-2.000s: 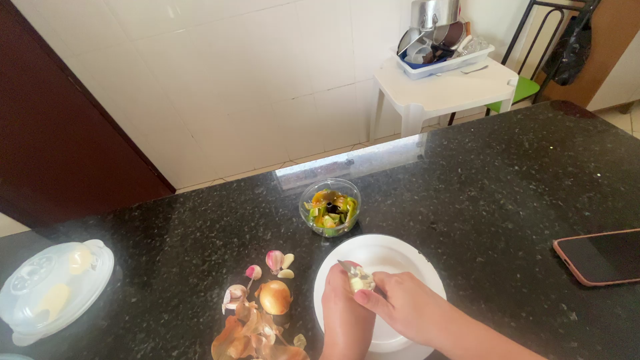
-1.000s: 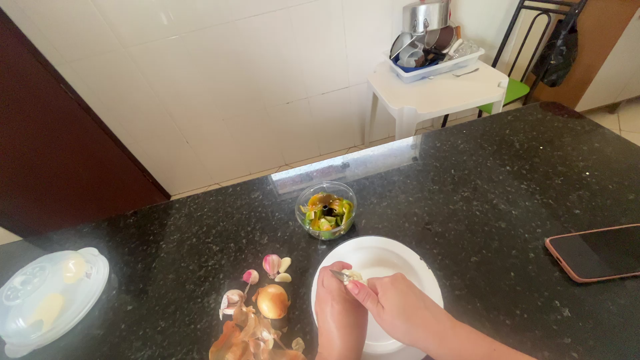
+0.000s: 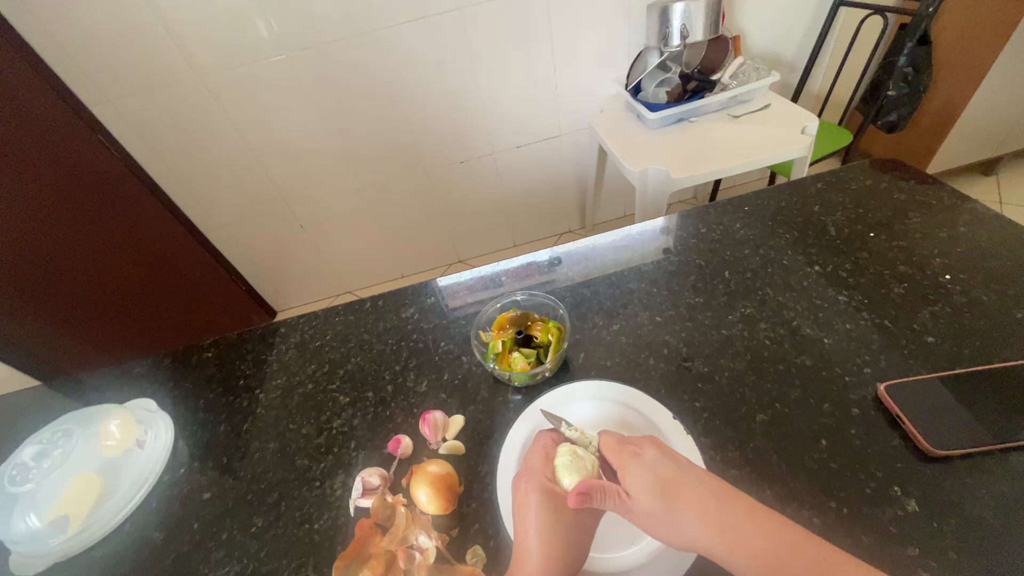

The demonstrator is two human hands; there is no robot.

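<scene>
Over a white plate (image 3: 648, 412), my left hand (image 3: 552, 512) holds a peeled, partly cut onion (image 3: 575, 467). My right hand (image 3: 652, 488) grips a small knife (image 3: 556, 419); its blade tip points up and left, and the handle is hidden in my fingers. Small white pieces cling to the blade. Left of the plate lie an unpeeled onion (image 3: 434, 486), garlic cloves (image 3: 433, 427), part of a garlic head (image 3: 370, 487) and papery onion skins (image 3: 392, 540). Behind the plate stands a clear bowl (image 3: 522, 379) of cut green and orange vegetable pieces.
A lidded translucent container (image 3: 88, 480) sits at the left of the dark granite counter (image 3: 768, 320). A phone (image 3: 964, 408) lies at the right edge. Beyond the counter, a white table (image 3: 704, 148) bears a dish rack (image 3: 704, 104) with a pot, beside a chair (image 3: 832, 140).
The onion now shows more plainly between my hands, with the knife blade above it and white pieces on the blade. Both hands remain over the plate.
</scene>
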